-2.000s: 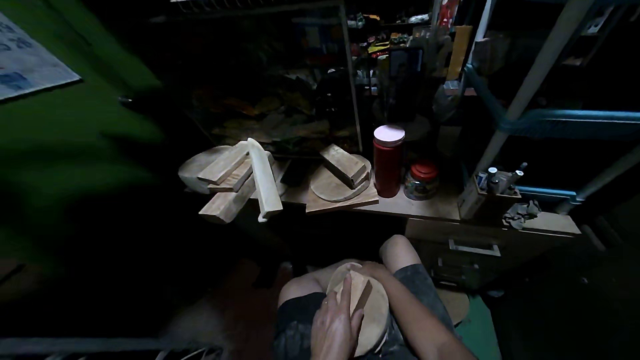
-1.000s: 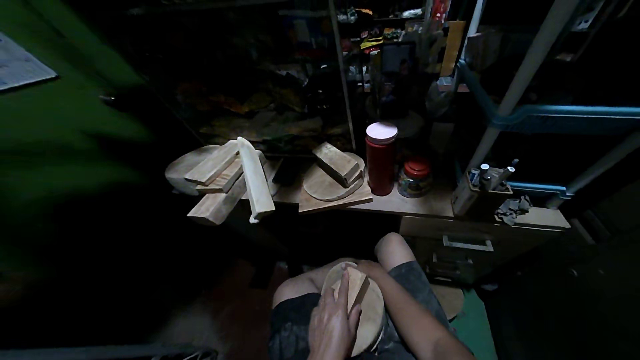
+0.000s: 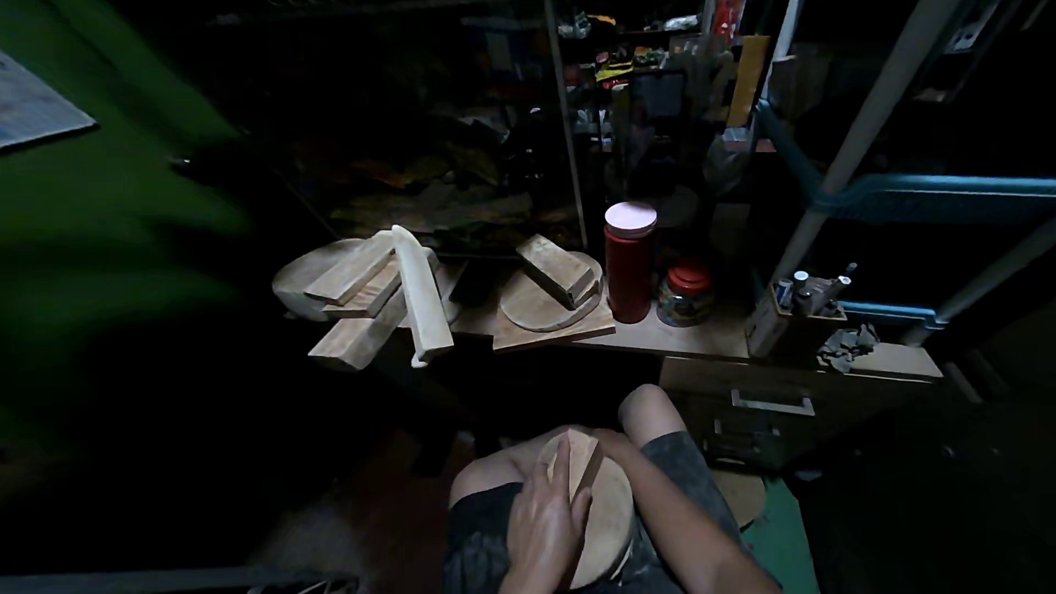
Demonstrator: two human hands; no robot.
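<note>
A round wooden disc [image 3: 608, 516] lies on my lap. Over its far part, my left hand [image 3: 544, 511] is shut on a rectangular wooden block [image 3: 584, 458], fingers along the block's left side and top, thumb at its near right. My right forearm comes in from the lower right. My right hand [image 3: 587, 434] is at the disc's far edge behind the block, its fingers mostly hidden. Whether it grips the disc cannot be made out.
Ahead, a low cabinet top [image 3: 693, 337] bears stacked wooden pieces [image 3: 355, 285], another disc [image 3: 528, 305] under a block [image 3: 557, 268], a red canister [image 3: 629, 272], a red-lidded jar [image 3: 686, 293] and a box of small bottles [image 3: 792, 318]. A metal rack stands right.
My left hand and the block have moved a little toward the disc's far edge since the oldest frame, and the block shows more of its pale face. My right arm stays about where it was.
</note>
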